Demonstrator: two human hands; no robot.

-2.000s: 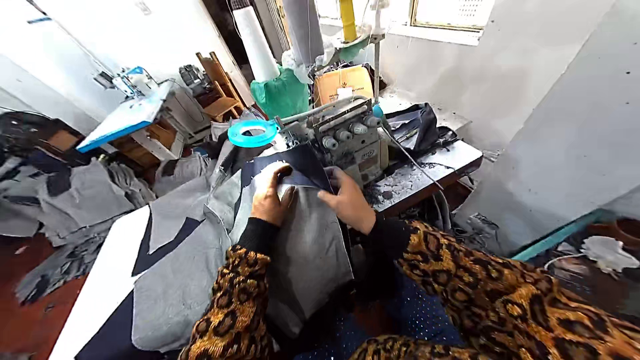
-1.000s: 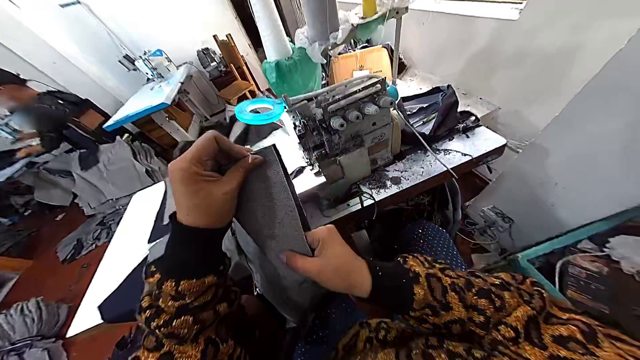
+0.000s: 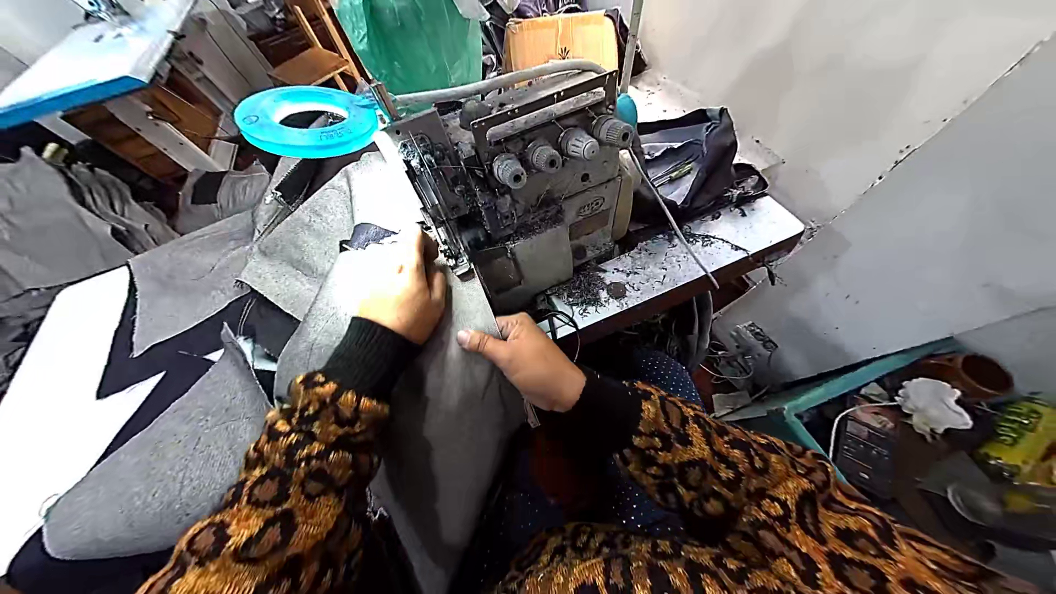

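Note:
An overlock sewing machine (image 3: pixel 544 157), dusted with lint, stands on a white table. Grey fabric (image 3: pixel 450 412) reaches up to its presser foot and hangs down over the front edge of the table. My left hand (image 3: pixel 400 289) lies on the fabric just left of the presser foot, its fingertips partly hidden. Closer to me, my right hand (image 3: pixel 528 359) grips the right edge of the same fabric between thumb and fingers. A blue plastic ring (image 3: pixel 305 124) sits at the machine's left, above more grey and dark fabric pieces (image 3: pixel 157 470).
Dark cloth (image 3: pixel 685 157) lies on the table behind the machine, near a cardboard box (image 3: pixel 561 41) and a green plastic bag (image 3: pixel 412 45). Lint and thread scraps (image 3: pixel 586 289) cover the table's right part. A teal-edged container (image 3: pixel 800 421) stands at lower right, by the wall.
One second ago both hands held the fabric up in front of the machine; now its edge is at the presser foot, with my left hand lowered onto it. The view has moved closer.

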